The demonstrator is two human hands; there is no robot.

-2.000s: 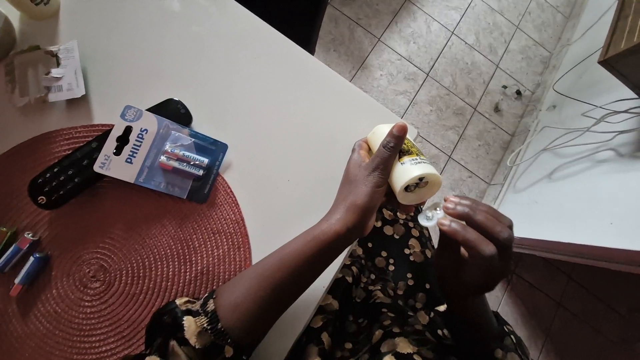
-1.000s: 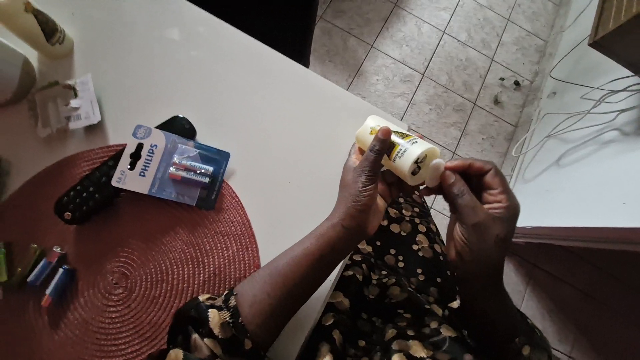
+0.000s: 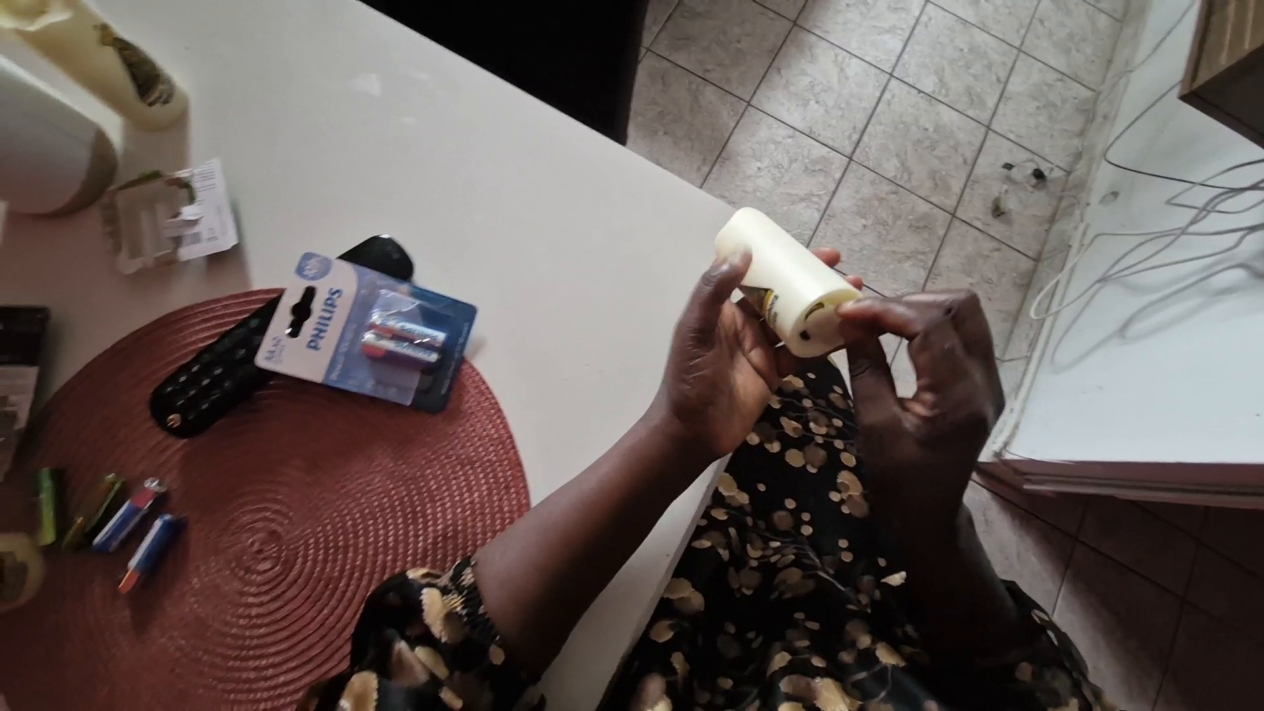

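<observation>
My left hand (image 3: pixel 726 360) holds a cream-coloured cylinder (image 3: pixel 775 267), perhaps a battery candle, tilted with its round base toward my right hand (image 3: pixel 923 385). The thumb and index finger of that hand meet at the rim of the base. Whether a small cover is pinched there, the fingers hide. To the left, a Philips AA battery blister pack (image 3: pixel 326 341) lies across a black remote control (image 3: pixel 212 380), partly on a red woven round placemat (image 3: pixel 395 533). Several loose batteries (image 3: pixel 148 551) rest on the placemat's left part.
An opened clear package with a white card (image 3: pixel 205 212) lies on the white table (image 3: pixel 553 267). At the top left stand a cream cylinder with a dark print (image 3: pixel 143 74) and a white rounded object (image 3: pixel 44 148). White cables (image 3: pixel 1165 232) lie on a white surface at right.
My left hand has turned the cylinder, so its dark print now faces lower left. The small translucent round piece seen earlier in my right fingers is now hidden or at the base.
</observation>
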